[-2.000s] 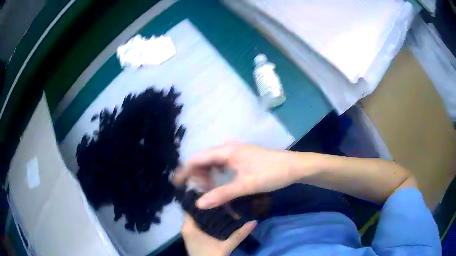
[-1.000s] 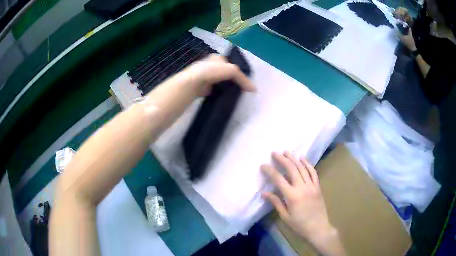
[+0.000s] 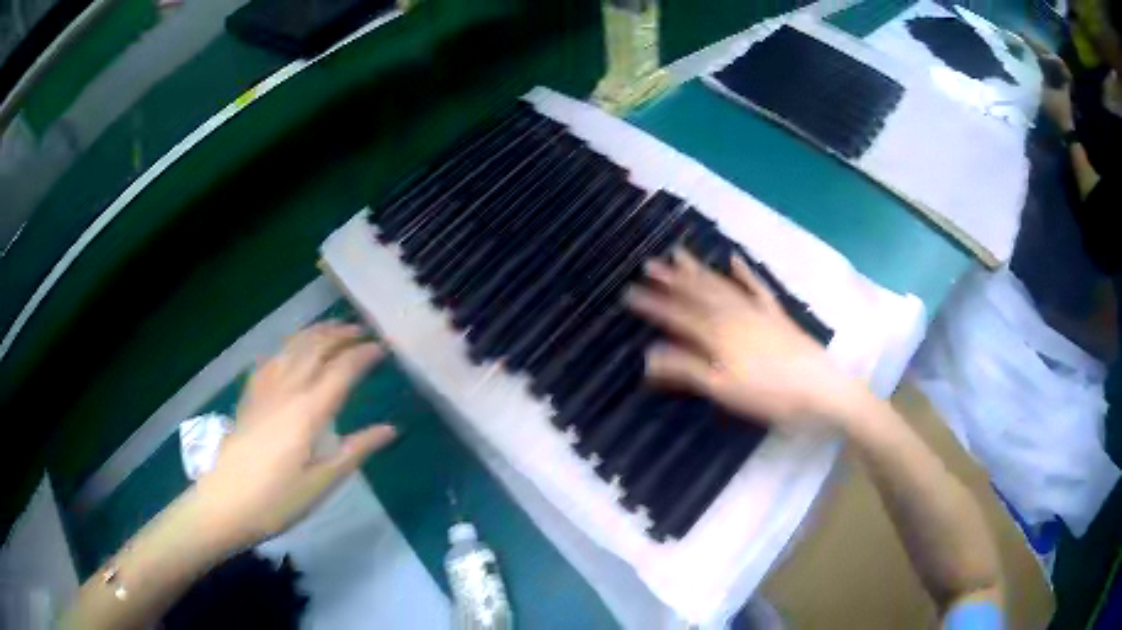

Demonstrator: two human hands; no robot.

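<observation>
Black bars (image 3: 529, 259) lie side by side in a long row on a stack of white foam sheets (image 3: 861, 289). My right hand (image 3: 732, 338) is spread, blurred, over the right part of the row; whether it touches the bars is unclear. My left hand (image 3: 295, 425) is raised, empty, fingers apart, left of the stack. A white glue bottle (image 3: 476, 578) with a thin tip stands on the green mat in front. Part of the black heap of small end pieces (image 3: 246, 591) shows at the bottom left on a white work sheet (image 3: 369, 554), partly behind my left forearm.
A crumpled white wipe (image 3: 203, 443) lies beside my left forearm. Another sheet with black bars (image 3: 812, 92) and a black heap (image 3: 960, 47) lies at the back right, near another person's arm (image 3: 1083, 160). A brown cardboard (image 3: 861, 542) and loose white sheets (image 3: 1021, 382) are at the right.
The black bundle my left hand held over the bare sheet now appears spread into the row of bars. My left hand has moved back left, empty; my right hand has moved up over the bars.
</observation>
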